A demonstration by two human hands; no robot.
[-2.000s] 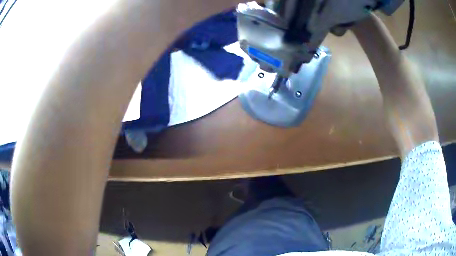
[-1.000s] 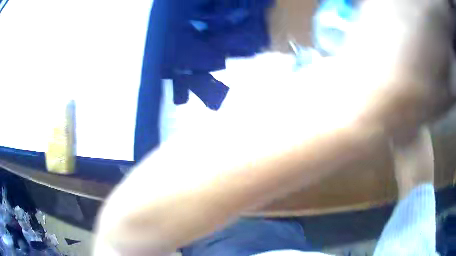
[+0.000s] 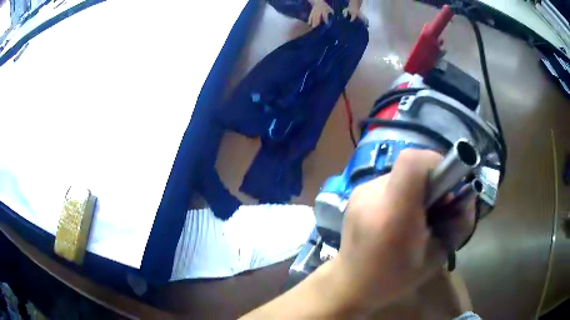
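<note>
The cloth cutting machine [image 3: 390, 140], blue, red and grey, stands on the brown table right of centre. My left hand [image 3: 397, 219], bare, is closed round its metal handle. My right forearm [image 3: 444, 294] shows behind my left wrist; the right hand is mostly hidden and its grip cannot be told. Left of the machine lies a pleated white piece [image 3: 244, 240], with loose dark navy fabric [image 3: 287, 112] above it. The navy fabric lay [image 3: 181, 187] shows as a band beside the white marker paper [image 3: 112, 106].
A yellow-gold cloth weight [image 3: 75, 225] rests on the paper's near left edge. Another person's hands [image 3: 334, 14] touch the loose navy fabric at the top. A black cable [image 3: 487, 75] runs from the machine's top and round its right side. The table edge [image 3: 94, 290] curves along the bottom left.
The view has shifted and now shows more of the table's far side. The machine's top, my left hand on its handle and another person's hands have come into view. The left forearm no longer crosses the paper.
</note>
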